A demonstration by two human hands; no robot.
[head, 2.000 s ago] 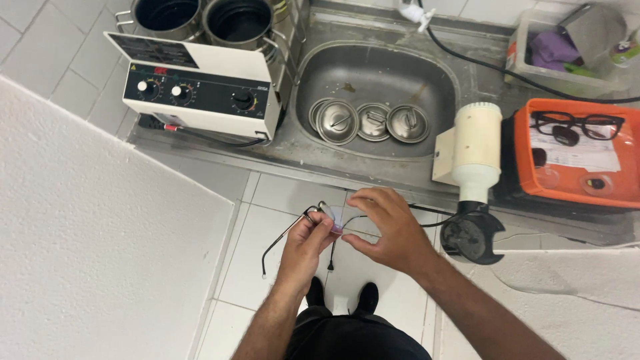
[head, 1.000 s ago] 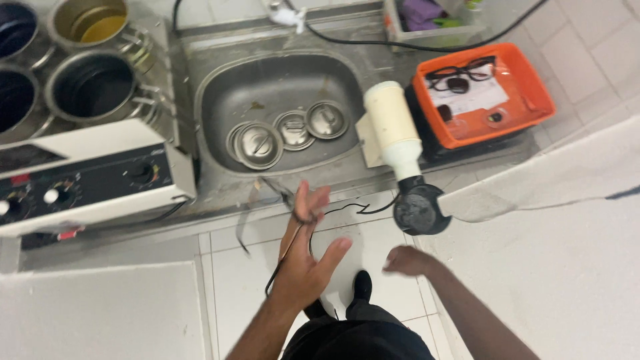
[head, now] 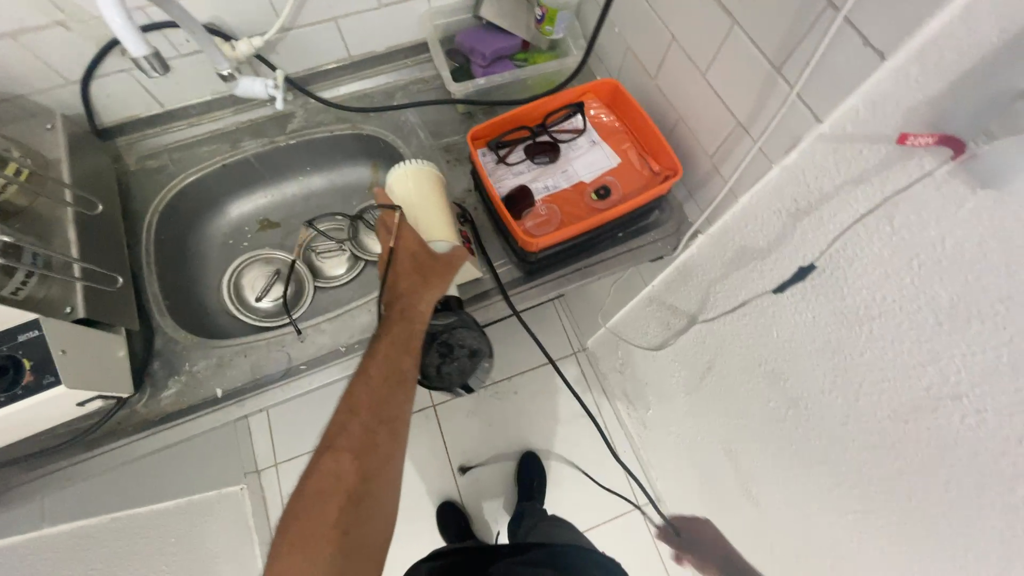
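Note:
My left hand (head: pixel 420 272) is around the left side of a cream cylindrical appliance (head: pixel 418 200), probably a frame heater, with its round black end (head: pixel 456 352) over the sink edge. A dark, thin eyeglass frame (head: pixel 332 216) hangs at the same hand, its temples spread over the sink; how the fingers hold it is partly hidden. At the lower right, my right hand (head: pixel 704 544) is closed on a black power cord (head: pixel 560 376) that runs from beside the appliance. A thinner end of cord lies over the floor tiles, near my shoes.
Metal lids (head: pixel 268 288) lie in the steel sink (head: pixel 192 208). An orange tray (head: pixel 672 172) with glasses, lenses and paper stands right of the appliance. Behind are a plastic bin (head: pixel 448 80) with sponges and a tap (head: pixel 148 60). A white control unit (head: pixel 92 360) is at left.
My left hand has moved onto the cream appliance with the eyeglass frame still at it. My right hand has moved to the lower right and now holds the cord. The view has shifted right.

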